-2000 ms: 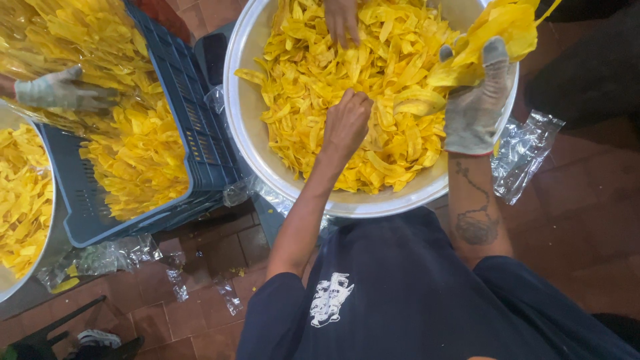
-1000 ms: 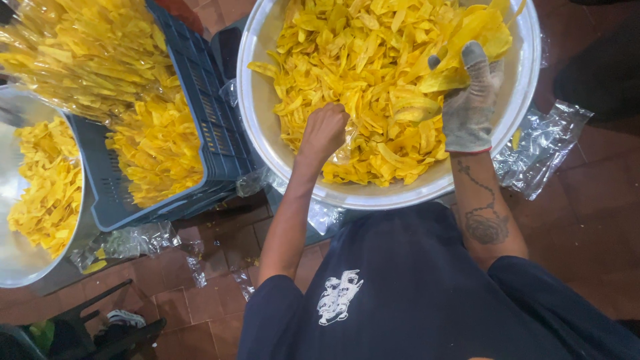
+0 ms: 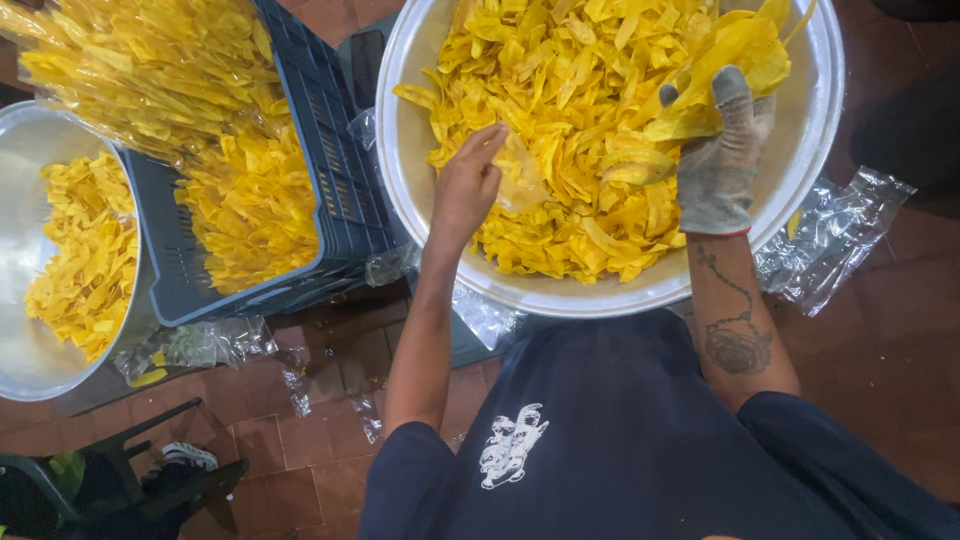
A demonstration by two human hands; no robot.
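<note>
A wide aluminium basin (image 3: 420, 225) full of yellow fried chips, likely plantain, stands in front of me. My left hand (image 3: 466, 187), bare, is over the chips near the basin's left side. Its fingertips are on a small clear plastic bag (image 3: 521, 176) that lies on the chips. My right hand (image 3: 724, 150) wears a grey-white glove with a red cuff edge. Palm up over the basin's right side, it holds a bunch of long yellow chips (image 3: 739, 56).
Left of the basin stands a blue plastic crate (image 3: 300, 277) with bagged chips. Another metal basin (image 3: 26, 360) with chips is at far left. Clear plastic bags (image 3: 832, 240) lie around the basin. A dark chair (image 3: 127, 472) and a shoe show at lower left.
The other person's bare hand in the basin and the gloved hand over the crate, both seen two seconds ago, have gone from view. My left hand has moved leftward over the chips.
</note>
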